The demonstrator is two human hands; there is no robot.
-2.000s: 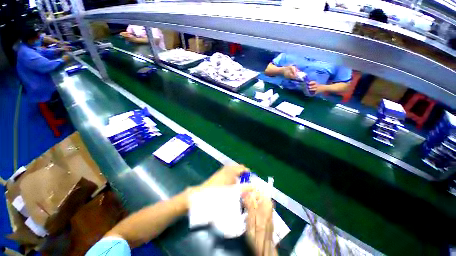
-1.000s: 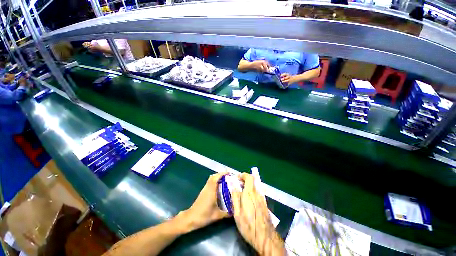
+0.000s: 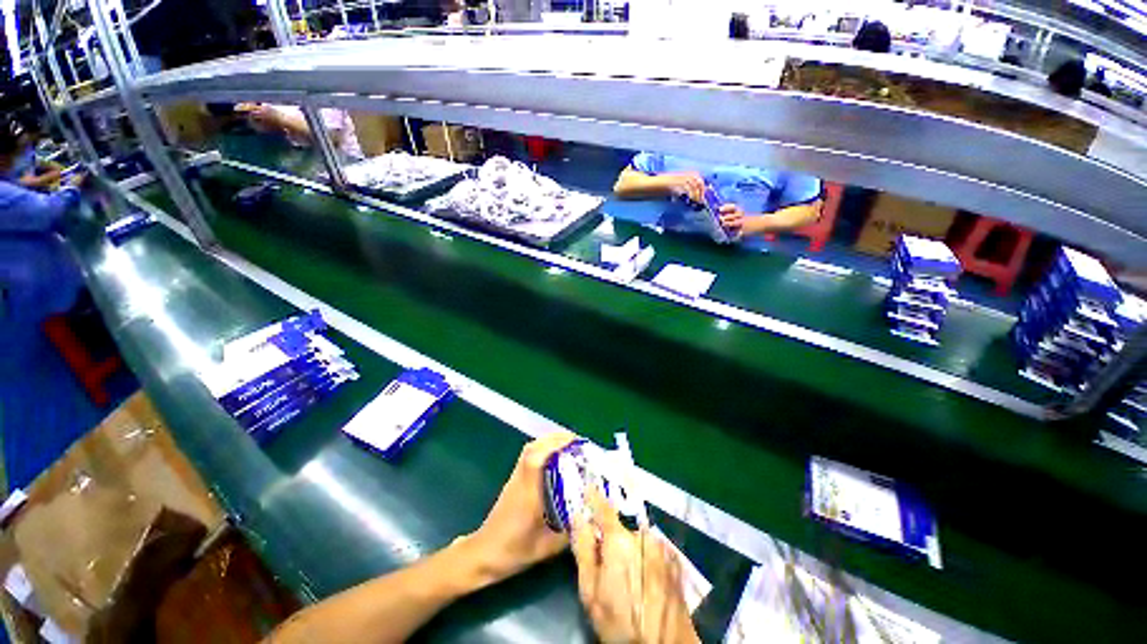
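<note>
My left hand (image 3: 526, 506) holds a blue-and-white retail box (image 3: 569, 483) upright by its side, above the near ledge. My right hand (image 3: 625, 569) is at the box's right side, its fingers against the box opening; whether it grips anything is hidden. White paper leaflets (image 3: 686, 572) lie partly behind my right hand. A single retail box (image 3: 399, 411) lies on the ledge to the left. Beyond it is a stack of blue-and-white boxes (image 3: 279, 374).
A box (image 3: 870, 508) lies on the dark green belt (image 3: 604, 365). Across it are a tray of white coils (image 3: 516, 199), stacked boxes (image 3: 925, 287) and a person's hands (image 3: 730, 222) holding a box. A waste carton (image 3: 113, 503) stands at lower left. Blurred strands cross white material at lower right.
The box on the belt has moved left. My right hand has shifted slightly down beside the held box. Earlier, a white sheet in front of my hands was visible; it no longer shows there.
</note>
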